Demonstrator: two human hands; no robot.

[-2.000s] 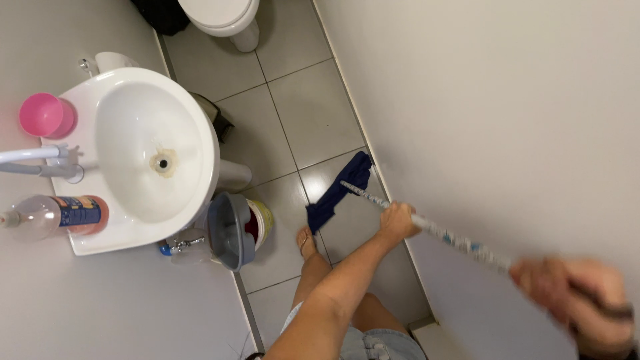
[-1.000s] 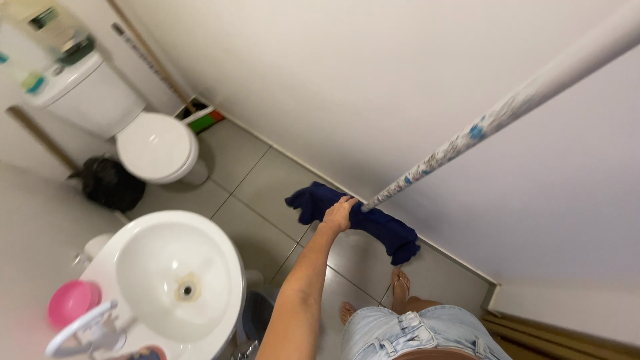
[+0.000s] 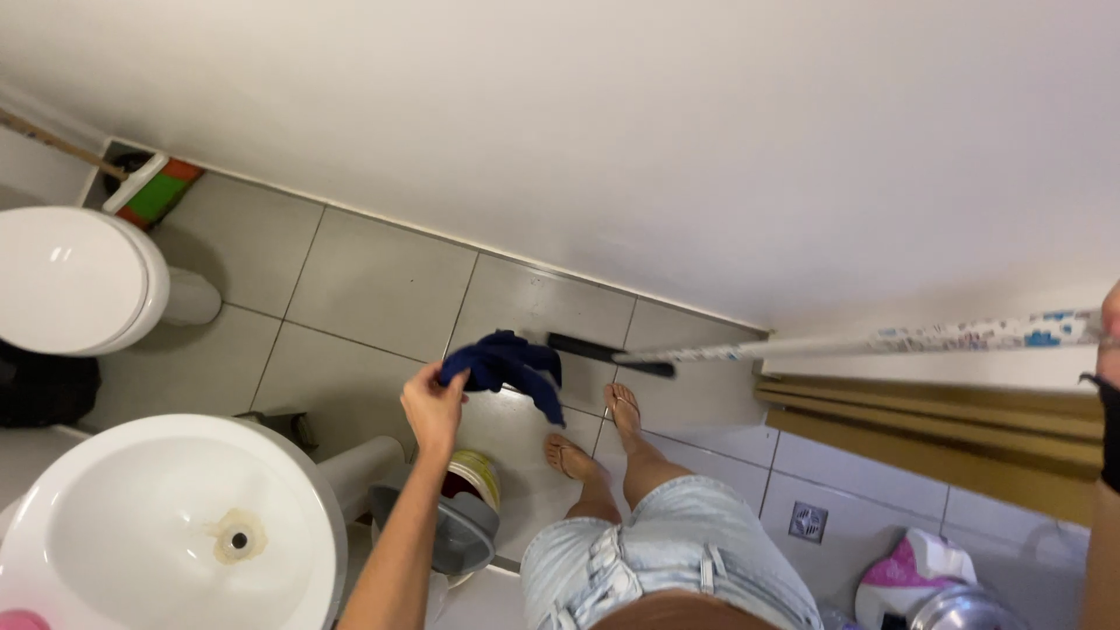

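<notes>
My left hand (image 3: 435, 404) pinches a dark blue cloth (image 3: 503, 363), which hangs bunched above the tiled floor (image 3: 376, 280). At the right edge, only part of my right hand (image 3: 1110, 328) shows, closed around a squeegee's handle (image 3: 962, 334) with a patterned cover. The handle slants down to the black squeegee head (image 3: 611, 354), which is bare and lies at the floor close to my feet, just right of the cloth.
Lower left is a white sink (image 3: 192, 525), with grey and yellow-rimmed buckets (image 3: 464, 534) beside it. A toilet (image 3: 74, 280) and broom (image 3: 157, 192) stand at left. A wooden door (image 3: 927, 437), floor drain (image 3: 808, 522) and plastic packages (image 3: 914, 573) are at right.
The blue cloth lay spread on the floor by the wall and over the pole's lower end; now it is lifted in my left hand and the squeegee head is uncovered. The view has swung right.
</notes>
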